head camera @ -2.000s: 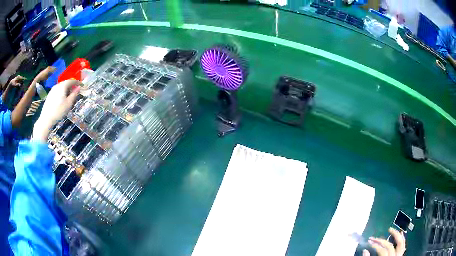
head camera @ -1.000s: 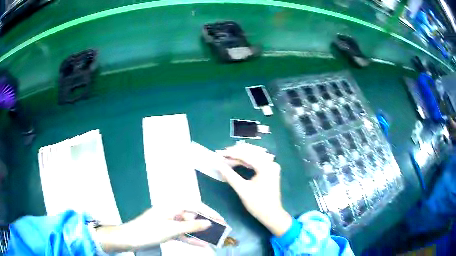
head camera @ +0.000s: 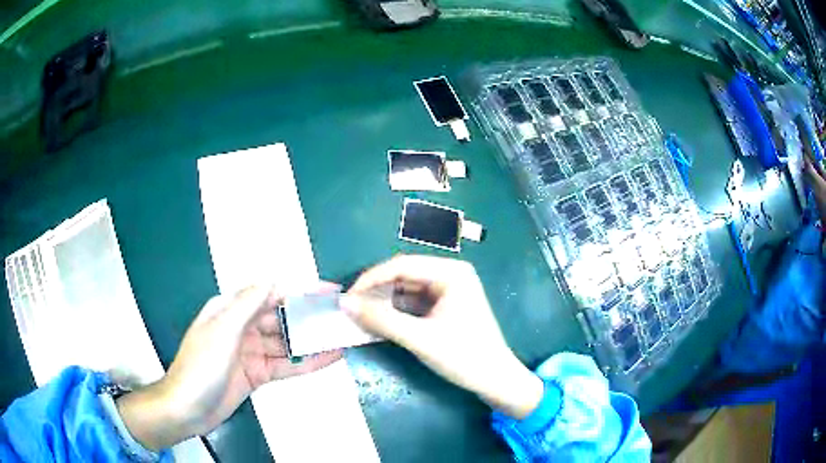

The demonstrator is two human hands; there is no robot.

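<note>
My left hand (head camera: pixel 222 366) holds an LCD module (head camera: pixel 317 324) by its edge, with a pale, whitish face up. My right hand (head camera: pixel 435 321) pinches the right end of this pale face; whether it grips a separate film cannot be told. The hands are over a long white adhesive sheet (head camera: pixel 258 217). Three LCD modules lie loose on the green mat: an upper one (head camera: pixel 441 99), a middle one (head camera: pixel 417 170) and a lower one (head camera: pixel 431 225), each with a pale tail at its right or lower end.
A blister tray (head camera: pixel 580 181) with rows of dark screens lies at right. A stack of adhesive sheets (head camera: pixel 91 271) lies at left. Black housings (head camera: pixel 77 89) stand along the far side. A cardboard box (head camera: pixel 729 439) is at lower right. Another person's blue sleeve (head camera: pixel 788 303) shows at right.
The view has shifted right and down. A third module now lies on the mat, where my right hand was. My right hand has moved to the module in my left hand, whose dark face now looks whitish.
</note>
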